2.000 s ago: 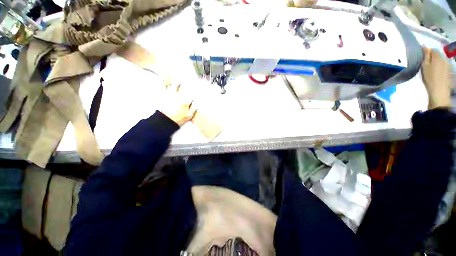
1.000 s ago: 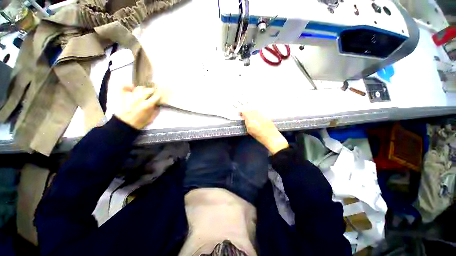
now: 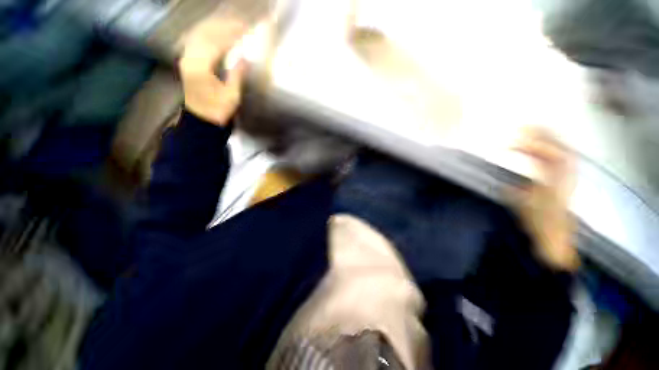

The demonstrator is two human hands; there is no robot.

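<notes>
The whole view is strongly blurred. My left hand (image 3: 211, 72) is at the table's front edge at upper left, fingers curled, with something pale between thumb and fingers that I cannot make out. Khaki cloth (image 3: 170, 29) shows beside and behind this hand. My right hand (image 3: 547, 191) is at the table edge on the right, too blurred to tell whether it holds anything. The sewing machine's head cannot be made out.
The white table (image 3: 448, 79) slants down to the right, with its grey front edge (image 3: 405, 153) close to my lap. A khaki piece (image 3: 144, 123) hangs below the table at left. A yellow-orange thing (image 3: 276, 185) lies beside my lap.
The view has swung and tilted, and the machine has left clear sight. My hands are farther apart, and the strip stretched between them no longer shows.
</notes>
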